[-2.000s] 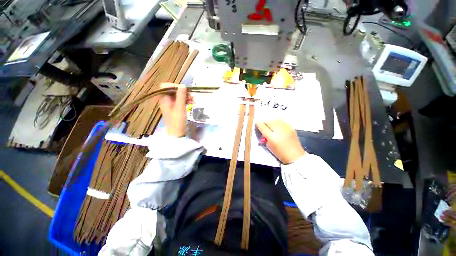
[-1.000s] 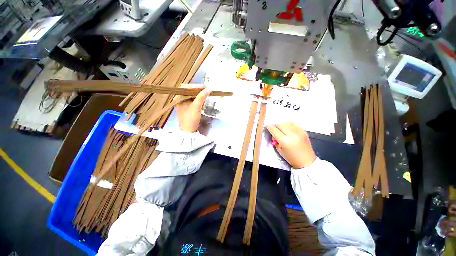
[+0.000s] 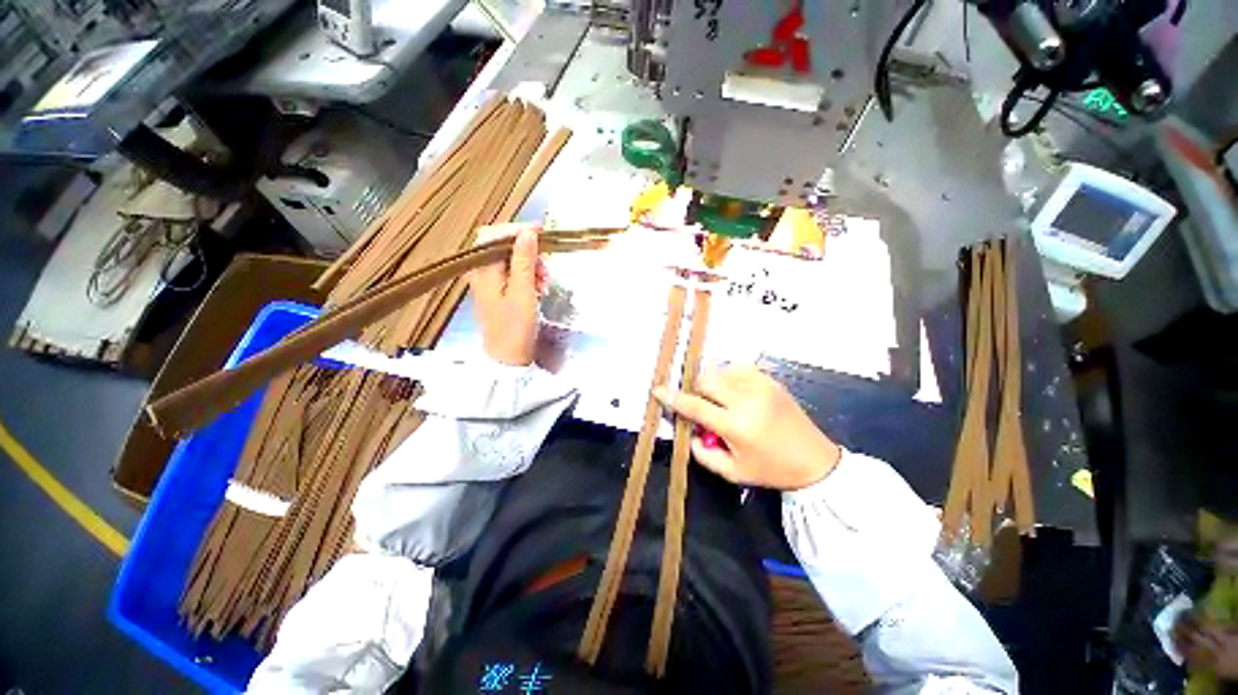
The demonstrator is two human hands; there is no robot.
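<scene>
Two long brown straps [image 3: 635, 516] run side by side from under the machine's clamp [image 3: 716, 247] down over my dark apron. My left hand [image 3: 508, 302] grips several brown straps [image 3: 319, 323] left of the clamp; their long ends stick out to the left above the blue bin. My right hand [image 3: 760, 428] is palm down, its fingertips across the two straps below the clamp. A small red-pink tool [image 3: 711, 440] shows under its fingers, mostly hidden. The white template plate [image 3: 828, 306] with black letters lies under the clamp.
The grey machine head [image 3: 760, 122] stands above the clamp. A fanned strap pile [image 3: 448, 190] lies on the table's left edge, above a strap-filled blue bin [image 3: 152, 570]. More straps [image 3: 988, 394] lie at right, near the control panel [image 3: 1102, 217]. A cardboard box [image 3: 190, 353] stands behind the bin.
My right hand has moved left and down, its fingertips now over the two straps. The free ends of the straps in my left hand have swung down, towards the blue bin.
</scene>
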